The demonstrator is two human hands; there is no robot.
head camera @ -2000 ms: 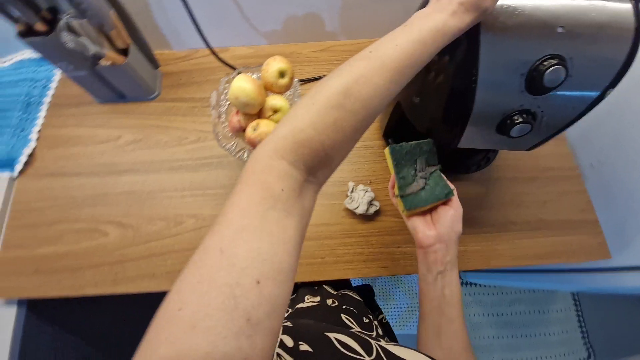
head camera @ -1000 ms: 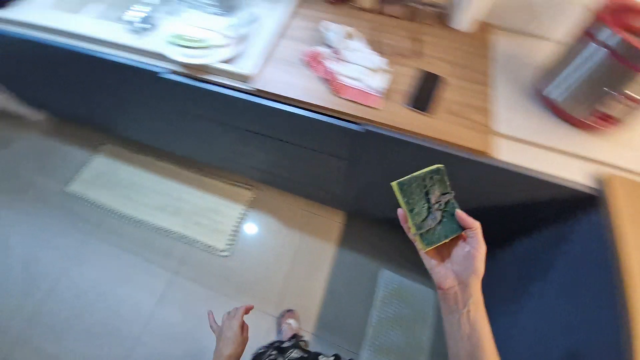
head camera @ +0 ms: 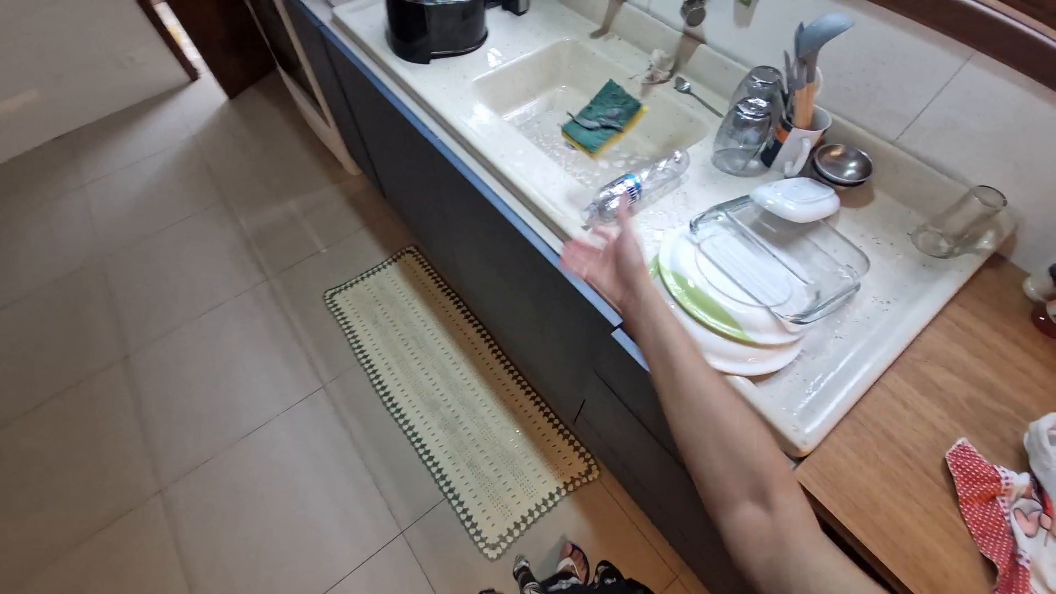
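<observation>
My right hand (head camera: pixel 609 257) is held out over the front edge of the sink counter with fingers spread and nothing in it. A green and yellow sponge (head camera: pixel 606 118) with grey residue on its scouring side shows over the sink basin (head camera: pixel 528 70), away from the hand; whether it touches the bottom cannot be told. Closest to my fingers, a clear plastic bottle (head camera: pixel 639 186) lies on its side by the basin's near right edge. Stacked white plates (head camera: pixel 775 359), one with a green band, and a clear glass dish (head camera: pixel 854 276) are right of the hand. My left hand is out of view.
Upturned glasses (head camera: pixel 740 136), a mug (head camera: pixel 799 148) of utensils, metal bowls (head camera: pixel 843 163) and a tilted glass (head camera: pixel 961 223) stand along the back. A black pot-like container (head camera: pixel 436 29) is left of the basin. Below, a crocheted mat (head camera: pixel 462 396) lies on the tiled floor.
The sponge, held in my right hand in both earlier frames, is now out of it and over the sink. My left hand has left the view. The view has swung to the sink.
</observation>
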